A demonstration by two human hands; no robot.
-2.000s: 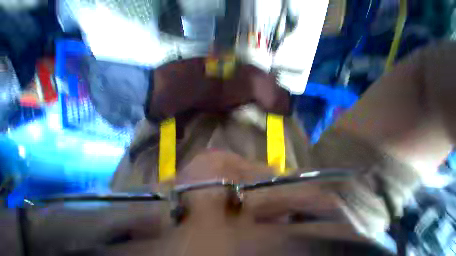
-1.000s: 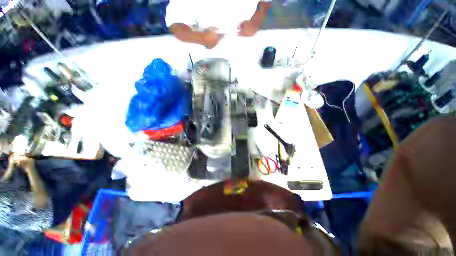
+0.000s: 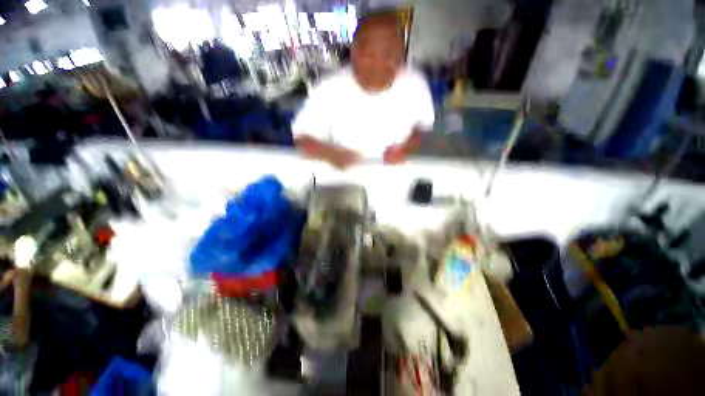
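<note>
Neither of my hands is in view. A blurred brown shape at the lower right corner may be part of my right arm, with no hand showing. Nearest in front stands an industrial sewing machine (image 3: 332,263) on a pale table (image 3: 495,360). A crumpled blue plastic bag (image 3: 246,232) lies left of it, with a red thing (image 3: 243,283) under it and a dotted metallic tray (image 3: 224,329) below. Right of the machine are blurred red-handled scissors (image 3: 417,373) and a slim dark tool (image 3: 442,325).
A person in a white top (image 3: 367,116) is across the long white table (image 3: 580,189), forearms at its far edge. A small black object (image 3: 421,191) sits on it. Dark cloth (image 3: 533,294) hangs at right beside a dark pile (image 3: 641,271). Another person's arm (image 3: 21,309) shows at far left.
The view has tilted up from my apron and lap to the machine table and the room beyond. The brown shape at right has dropped lower and shows less.
</note>
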